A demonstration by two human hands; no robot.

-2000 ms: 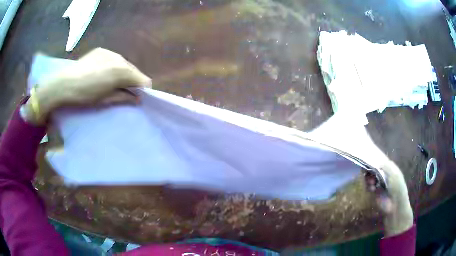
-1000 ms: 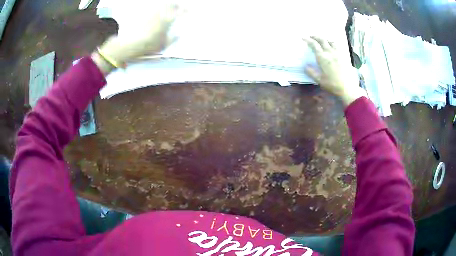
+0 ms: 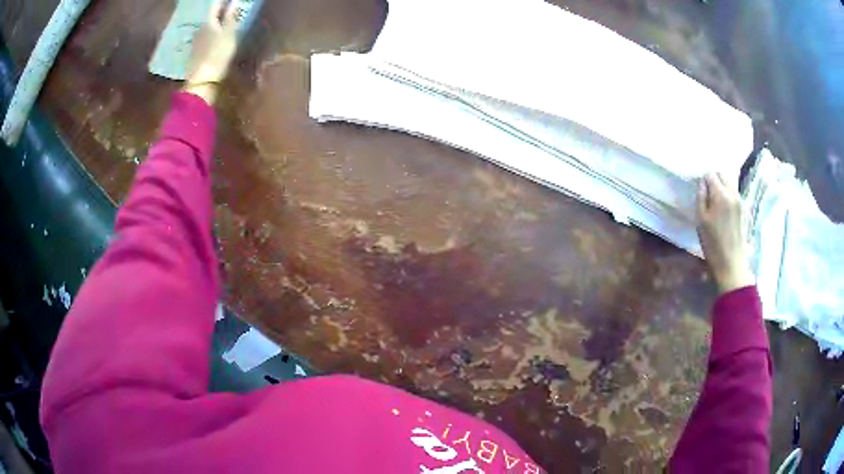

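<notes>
A stack of white body panels [image 3: 555,102] lies on the brown table, its near edge layered and slanting down to the right. My right hand [image 3: 724,222] is at the stack's right end, fingers curled on the panel edges, with shaded folds beside them. My left hand [image 3: 213,51] is at the top left, away from the stack, blurred and cut close to the picture's top. Its fingers are at a narrow silvery bar [image 3: 246,20] beside a grey-green card [image 3: 176,42]; whether they grip it is unclear.
A pile of smaller ragged white parts [image 3: 805,255] lies right of the stack. A pale curved strip [image 3: 39,69] runs along the table's left edge. A pale ring [image 3: 788,462] is cut off at the lower right. White scraps [image 3: 252,350] lie on the floor beyond the near edge.
The loose white panel held earlier was over the stack a second ago and now no panel is raised. My left hand has moved left to the bar. The view has turned left.
</notes>
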